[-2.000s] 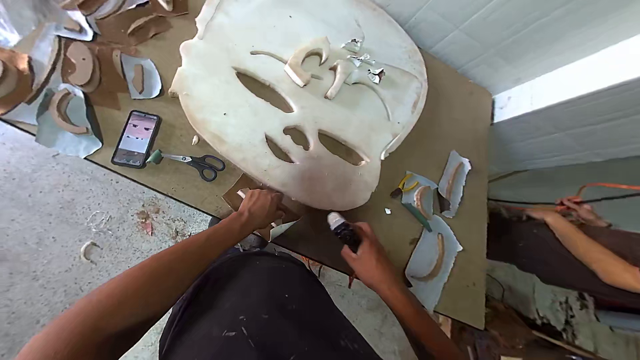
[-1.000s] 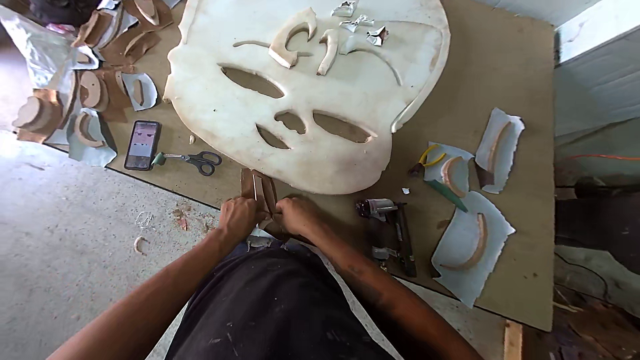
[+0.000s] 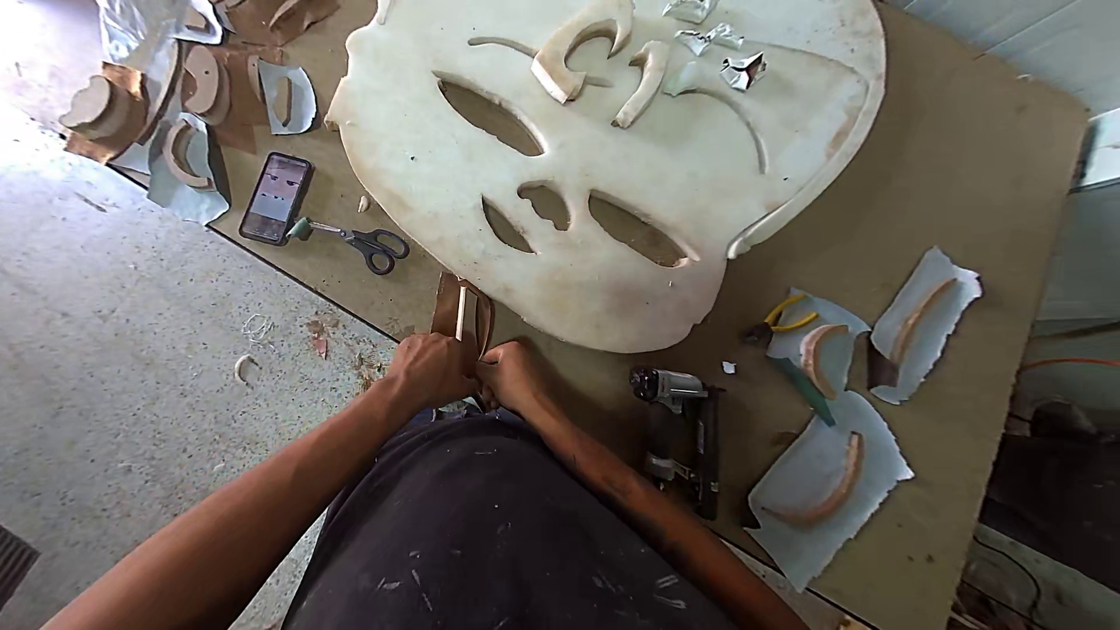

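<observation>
Close together at the table's near edge, my left hand (image 3: 430, 369) and my right hand (image 3: 510, 376) both grip a strip of brown sheet material (image 3: 447, 306), with a thin pale strip (image 3: 461, 312) lying along it. My fingers hide part of the piece. Just beyond them lies a large whitish face-shaped panel (image 3: 595, 289) with cut-out openings. A pneumatic nail gun or stapler (image 3: 680, 429) rests on the table, right of my right hand. Scissors with dark handles (image 3: 378, 249) lie to the upper left of my left hand.
Left of the panel are a phone (image 3: 276, 199) and curved pieces on paper (image 3: 184, 157). Yellow-handled pliers (image 3: 779, 317) and curved strips on pale sheets (image 3: 836, 490) lie at the right. Curved cut pieces (image 3: 643, 85) and crumpled foil (image 3: 744, 70) sit on the panel. The table edge (image 3: 289, 278) borders the floor.
Two seconds ago my right hand held a dark tool; the nail gun or stapler now lies on the table. My right hand has moved left, beside my left hand, and grips the brown material.
</observation>
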